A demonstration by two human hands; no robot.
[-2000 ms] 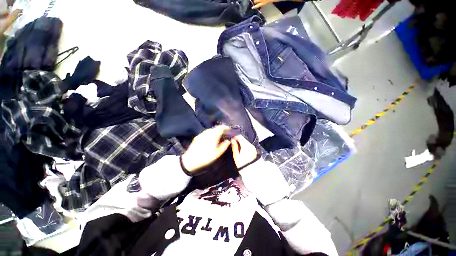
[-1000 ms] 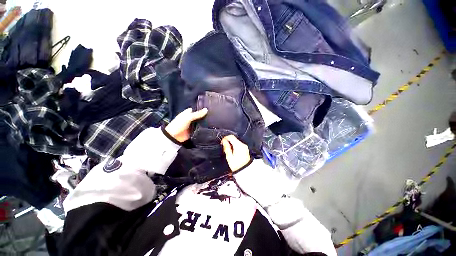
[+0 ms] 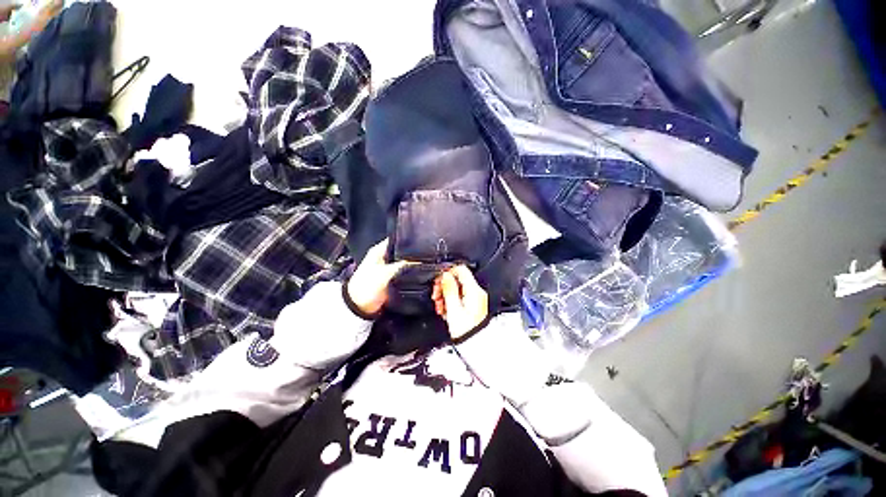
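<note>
A dark blue denim garment (image 3: 427, 136) with faded greyish areas lies in front of my chest. A stitched patch pocket (image 3: 442, 225) faces up on it, with a small pale stitch mark near its lower edge. My left hand (image 3: 371, 279) grips the folded denim edge at the left, below the pocket. My right hand (image 3: 460, 299) pinches the same edge with its fingertips, just right of the left hand. Whether a thread or small tool is between the right fingertips cannot be told.
A mid-blue denim jacket (image 3: 602, 107) lies at the right, over a clear plastic bag (image 3: 593, 296) with a blue edge. Black-and-white plaid shirts (image 3: 257, 262) and dark garments (image 3: 68, 68) are piled at the left. Yellow-black tape (image 3: 811, 175) runs on the grey floor at the right.
The pocket has come into view since the earliest frame. Since one second ago, my left hand has moved down from the pocket's left side to the edge near my right hand.
</note>
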